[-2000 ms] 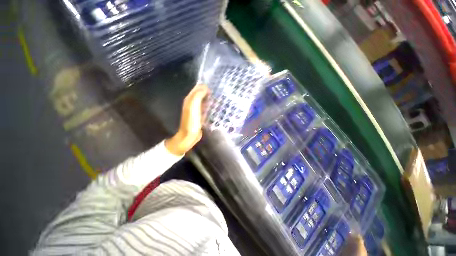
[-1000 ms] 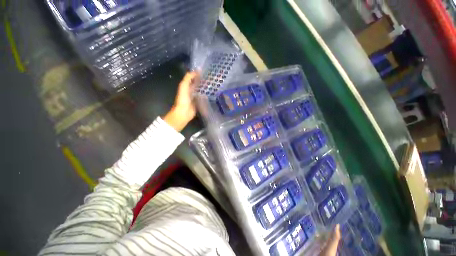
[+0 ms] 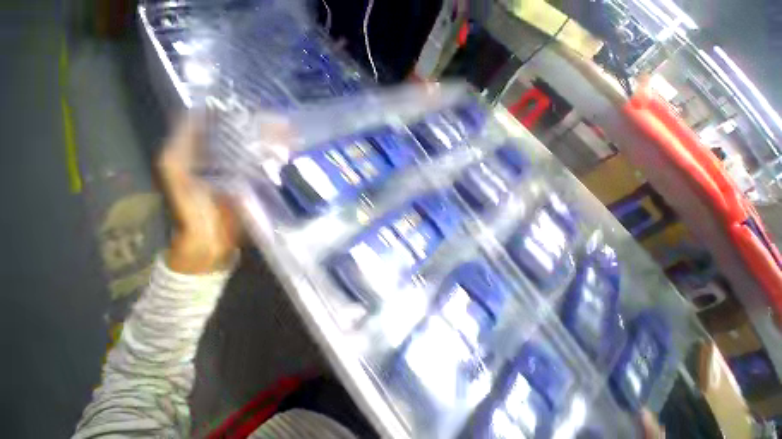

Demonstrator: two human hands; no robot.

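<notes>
A clear blister tray (image 3: 463,227) fills the middle of the view, tilted, raised close to the camera and blurred. It holds two rows of blue phone housings (image 3: 592,300) with bright patches. My left hand (image 3: 197,206) grips its far left corner, fingers blurred. A whitish area by those fingers is too blurred to tell whether the dotted sheet is there. Only a bit of my right hand (image 3: 650,424) shows at the tray's near right edge, cut off by the picture's bottom; its grip is mostly hidden.
Stacked blister trays (image 3: 249,51) stand at the upper left, just beyond my left hand. An orange-red bin edge (image 3: 694,163) runs along the upper right, with boxes and dark items on a shelf below it. Thin cables hang at the top.
The tray has come up off the bench, nearer the camera and towards the stack, with both hands at its edges. The view has tipped up, and the dotted sheet no longer shows clearly.
</notes>
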